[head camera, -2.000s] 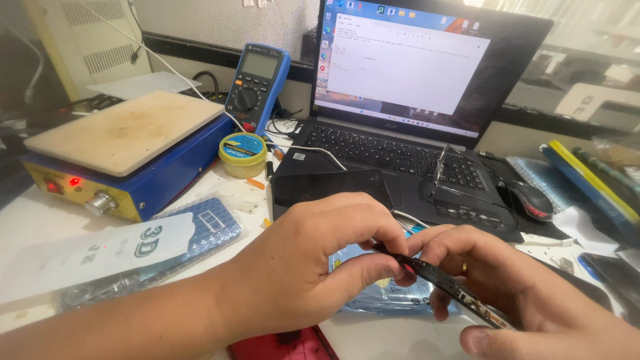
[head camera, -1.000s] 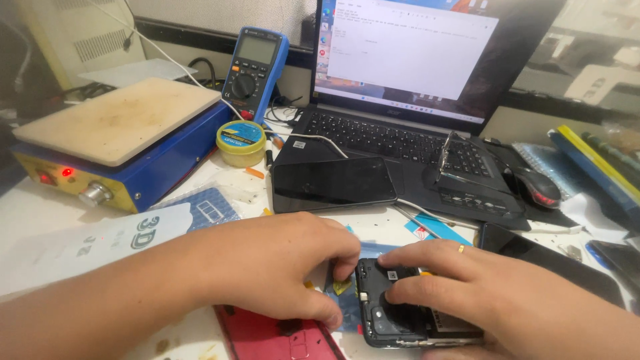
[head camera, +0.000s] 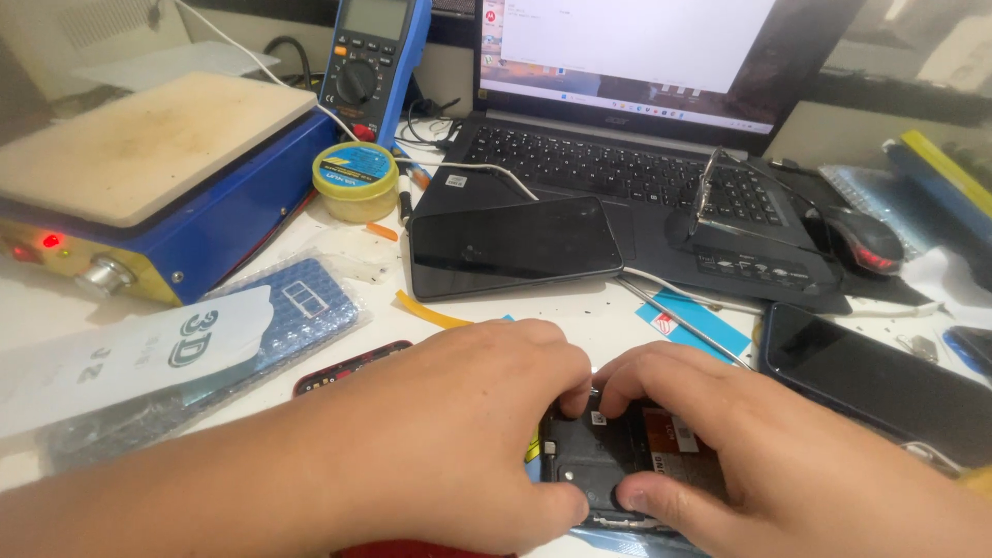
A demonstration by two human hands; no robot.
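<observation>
An opened smartphone body (head camera: 601, 457), with its black inner cover and battery area showing, lies flat between my hands near the bottom of the head view. My left hand (head camera: 473, 418) grips its left end, thumb at the near edge and fingers at the far edge. Across the phone, my right hand (head camera: 721, 434) has its thumb and fingers spread over the top, touching it at both long sides. Beneath my left hand a red phone back cover (head camera: 353, 368) shows in part. Some of the phone is hidden by my hands.
Behind stand an open laptop (head camera: 573, 163), a blue multimeter (head camera: 364, 70) and a yellow paste tub (head camera: 355, 182). A heating plate (head camera: 155, 139) and a bubble-wrapped packet (head camera: 302, 298) are at left. A black phone (head camera: 515, 248) leans on the laptop; another phone (head camera: 876, 380) and a mouse (head camera: 864, 236) are right.
The opened phone was held up on edge two seconds ago; it now lies flat. My left hand has moved from beside the phone's left end onto it. The view has shifted closer.
</observation>
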